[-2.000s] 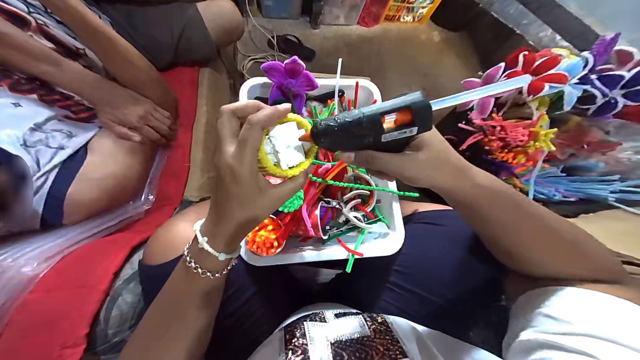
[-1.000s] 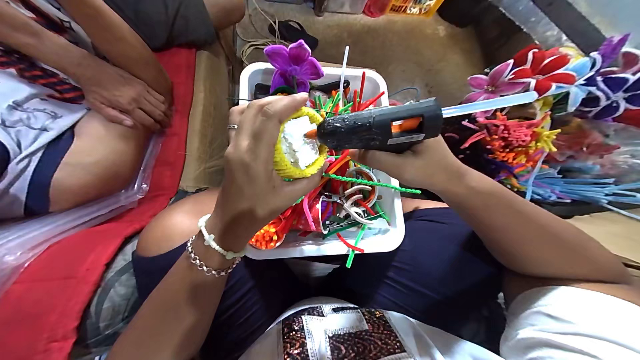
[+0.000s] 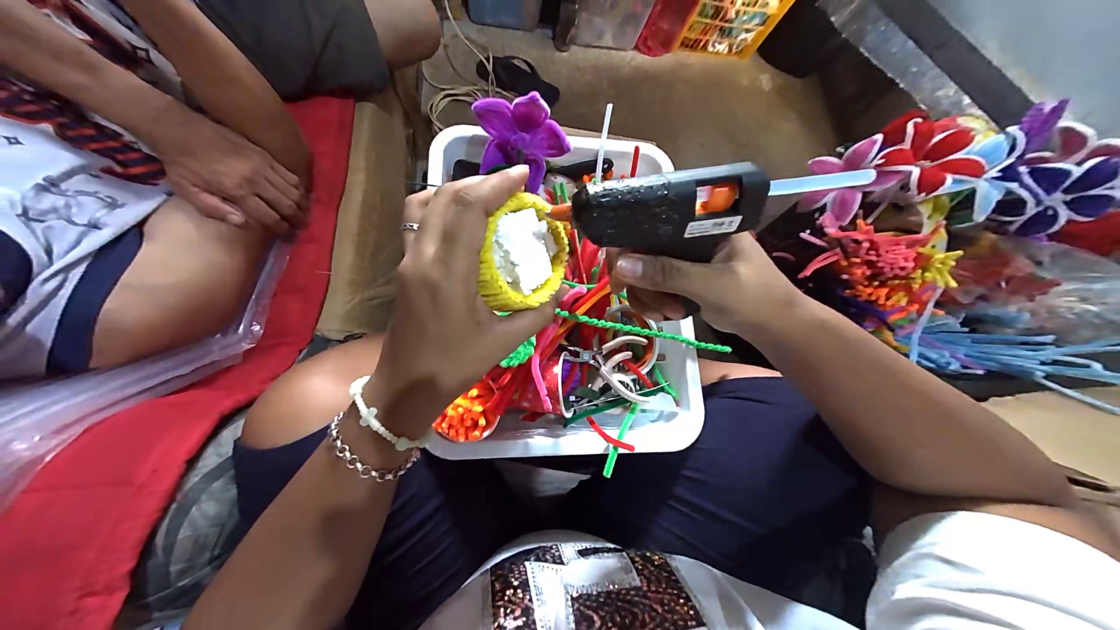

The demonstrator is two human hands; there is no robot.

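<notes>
My left hand holds a small round pot wrapped in yellow pipe cleaner, its open top facing the camera and white filler inside. In my right hand is a black hot glue gun with a clear glue stick at its back. The gun's orange nozzle is at the pot's upper right rim; whether it touches cannot be told. Below both hands, a white plastic tray on my lap holds green, red and orange pipe cleaners, pliers and a purple pipe-cleaner flower.
Pipe-cleaner flowers and light blue stems are bunched at the right. A person's hands rest on their leg at the left, beside a red cloth. A yellow basket and a sandal are on the floor.
The nozzle has shifted from over the white filler to the pot's upper right rim. My left hand has tilted the pot slightly and still holds it.
</notes>
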